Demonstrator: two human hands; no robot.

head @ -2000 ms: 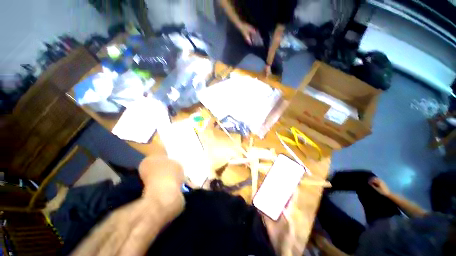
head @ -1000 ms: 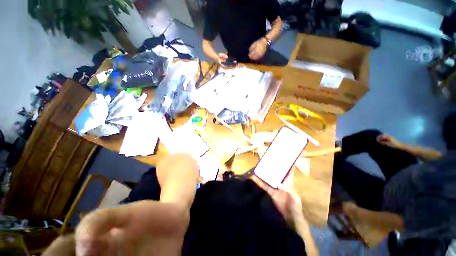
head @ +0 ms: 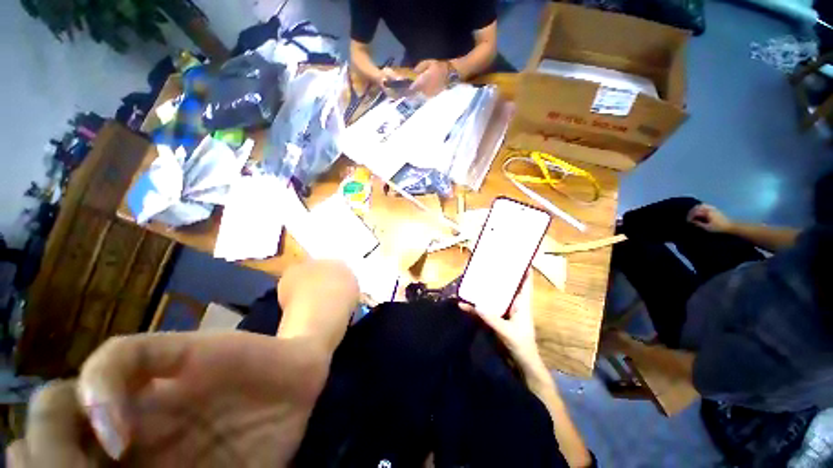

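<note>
A smartphone (head: 505,258) with a glaring white screen is in my right hand (head: 513,331), held at its lower end, above the table's near edge. My left hand (head: 196,388) is raised close to the camera at the lower left, large and blurred, with loosely curled fingers and nothing visible in it. Its bent arm (head: 315,288) stands by the near table edge. White sheets (head: 342,228) lie left of the phone. Pale pattern strips (head: 585,244) lie beside and partly behind the phone.
An open carton (head: 594,128) stands at the far right, with a yellow tape loop (head: 557,174) before it. Clear bags (head: 306,128) and printed packets (head: 429,132) lie farther back. A person (head: 420,37) is across the table; another (head: 767,302) sits at the right.
My left hand has come into view at the lower left, its fingers now showing. My right hand still holds the phone, now more upright in view. The person across has both hands together at a small dark object.
</note>
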